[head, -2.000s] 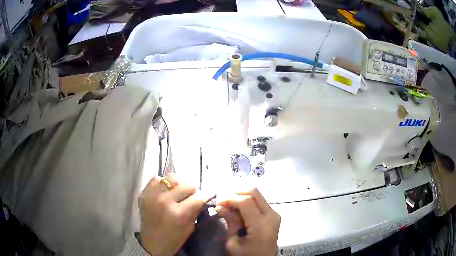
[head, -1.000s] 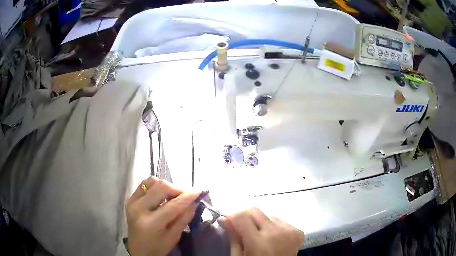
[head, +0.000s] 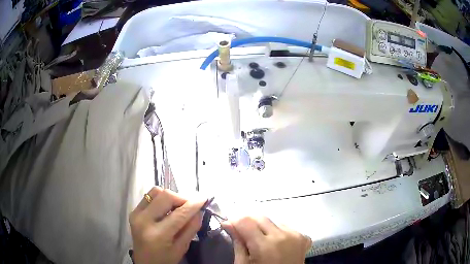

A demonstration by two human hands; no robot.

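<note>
A small dark piece of cloth [head: 207,203] is pinched between the fingertips of both hands at the table's front edge. My left hand [head: 164,224], with a ring, grips its left side. My right hand [head: 265,240] grips its right side. A dark purple-brown panel [head: 214,248] hangs below, between the hands, running out of the bottom of the picture. A narrow dark strip [head: 158,149] lies on the table left of the needle area. Taupe garment panels [head: 77,175] are heaped at the left. The presser foot area [head: 245,158] has no cloth at it.
The white sewing machine head [head: 330,124] stands ahead and to the right. Behind it are a cream spool-like fitting [head: 224,55], a blue hose [head: 268,39], a white carton [head: 345,62] and a control box [head: 398,43]. A white trough [head: 170,18] runs along the back.
Both hands have shifted slightly left in the picture and the right hand has moved a little away from the left. The view has also shifted. The small dark piece stays pinched.
</note>
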